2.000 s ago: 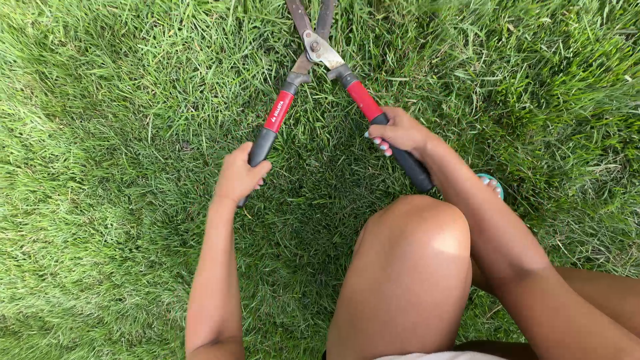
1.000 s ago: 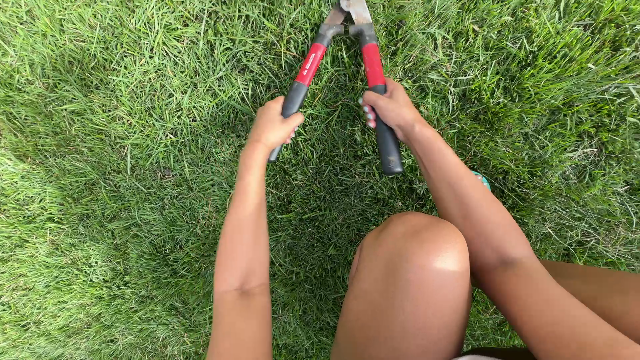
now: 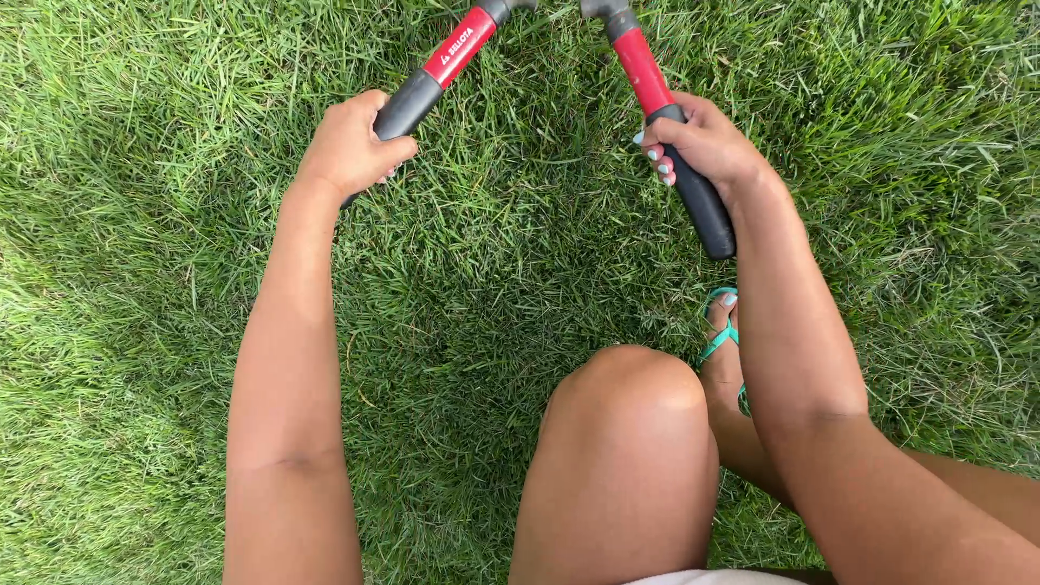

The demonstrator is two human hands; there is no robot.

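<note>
My left hand (image 3: 352, 148) is closed around the black grip of the left handle of the Bellota hedge shears (image 3: 461, 47), on the upper left. On the upper right, my right hand (image 3: 705, 142) grips the other black and red handle (image 3: 643, 71), whose butt sticks out below my fingers. The two handles stand wide apart at the grips and lean toward each other at the top edge. The blades and pivot lie outside the view. Green grass (image 3: 504, 244) lies beneath the shears.
My bent knee (image 3: 642, 390) rises at the lower middle. A foot in a turquoise flip-flop (image 3: 721, 337) rests on the grass beside my right forearm. Longer grass blades (image 3: 918, 154) grow at the right.
The handles came closer together between the first two frames and are now spread wide again. The blades, partly seen before, have passed out of view at the top.
</note>
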